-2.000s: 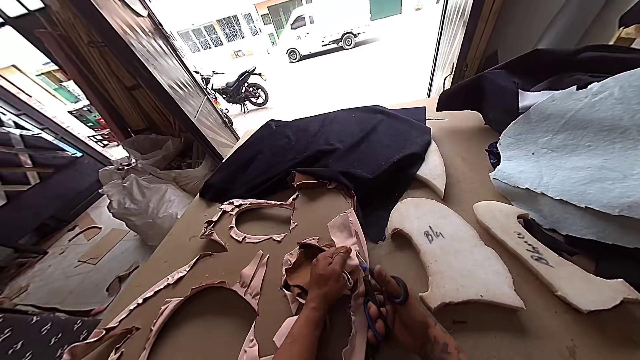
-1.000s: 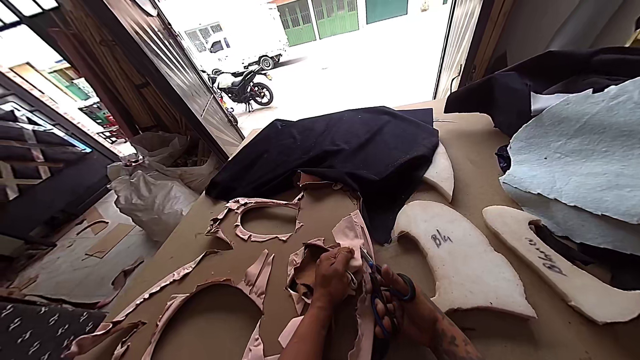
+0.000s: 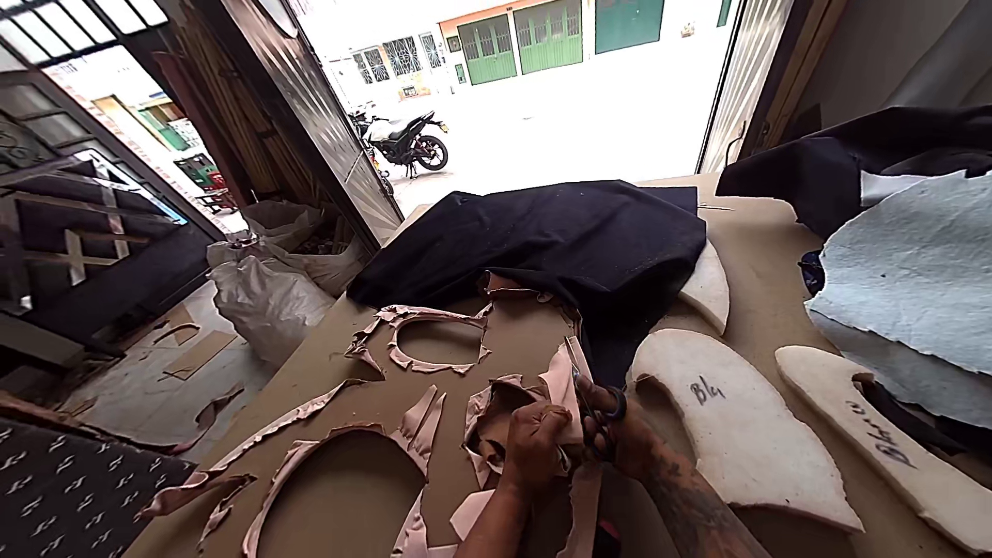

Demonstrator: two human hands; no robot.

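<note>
My left hand (image 3: 536,438) grips a piece of pink fabric (image 3: 559,381) near the table's front edge. Just right of it, my right hand (image 3: 628,434) holds scissors with dark handles (image 3: 606,422), their blades at the fabric's edge. A cut strip of pink fabric (image 3: 583,504) hangs below the scissors. Curled pink scraps lie under and left of my left hand. Further left are ring-shaped pink offcuts, one small (image 3: 399,353) and one large (image 3: 283,480). How far the blades are apart cannot be told.
Dark navy fabric (image 3: 535,232) covers the far middle of the table (image 3: 756,232). White foam pieces with handwriting (image 3: 744,418) (image 3: 891,442) lie at right, beside pale blue-grey sheet material (image 3: 914,263). A plastic sack (image 3: 267,298) stands on the floor at left; a motorcycle (image 3: 407,143) is outside.
The scissors and my right hand have moved a little up along the fabric's edge. The white vehicle outside has gone from view.
</note>
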